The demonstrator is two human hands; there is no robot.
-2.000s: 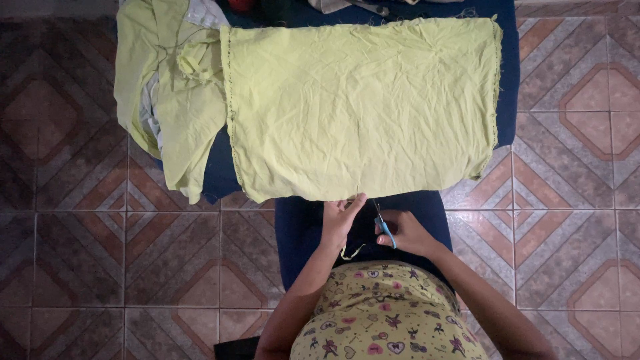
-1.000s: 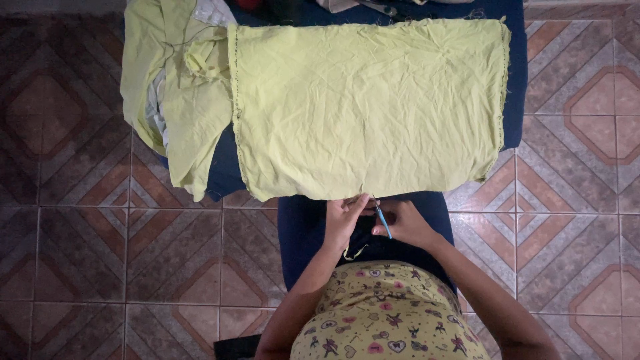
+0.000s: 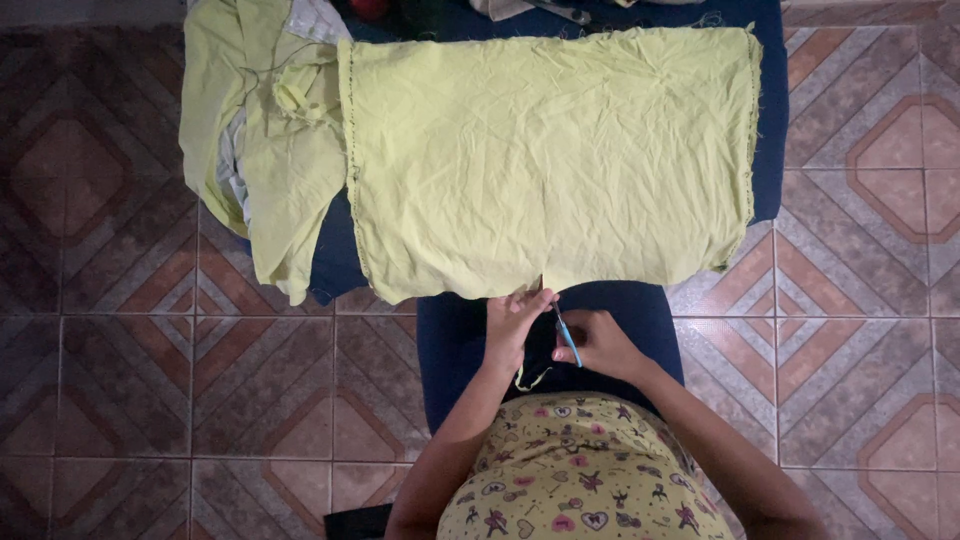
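A rectangular piece of yellow-green fabric (image 3: 547, 157), with dark stitches along both side edges, lies spread out in front of me. My left hand (image 3: 517, 326) pinches its near edge at the middle, where a short slit shows. Scissors with light blue handles (image 3: 568, 343) are in my right hand (image 3: 600, 345), just right of my left hand, their blades pointing up toward that edge. The blade tips are partly hidden by my left fingers. A thin yellow-green strip of fabric (image 3: 531, 382) hangs below my left hand, over my lap.
More yellow-green fabric (image 3: 292, 172) lies bunched at the left with a whitish cloth (image 3: 315, 21). Both rest on a dark blue covered surface (image 3: 769, 135). A red object (image 3: 369, 7) and other cloths sit at the top edge. Tiled floor (image 3: 847, 300) surrounds it.
The scissors in my right hand have shifted and turned slightly near the fabric's edge. My left hand stays at the same part of the edge.
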